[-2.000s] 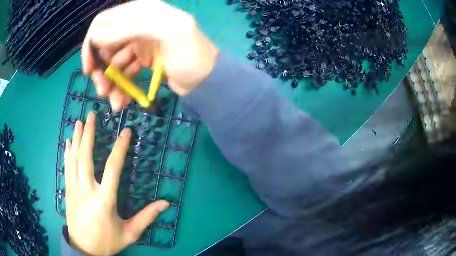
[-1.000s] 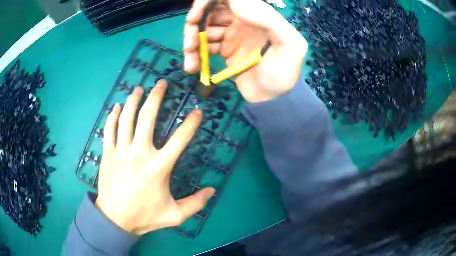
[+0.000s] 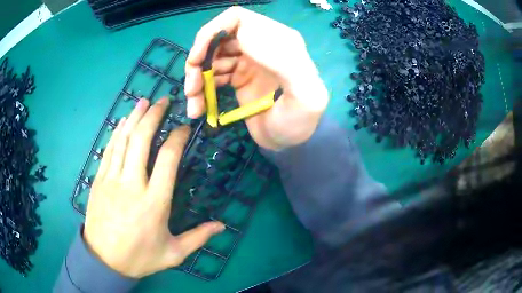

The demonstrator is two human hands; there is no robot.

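Note:
A black sprue frame lies flat and tilted on the green surface, with small dark moulded plastic parts in its middle. My left hand rests palm down on the frame's left side, fingers spread. My right hand is above the frame's upper part and holds the sprue nippers by their handles. The yellow handles are spread in a V. The nippers' jaws point down at the parts and are blurred, so I cannot tell what they touch.
A broad pile of loose dark parts is at the right. Another dark pile is at the left edge. A black layered stack stands at the far edge, and a white scrap lies at the top, near the right pile.
Since one second ago, the view has shifted slightly. My right hand with the nippers sits a little lower and more left over the frame. My left hand stays spread on the frame.

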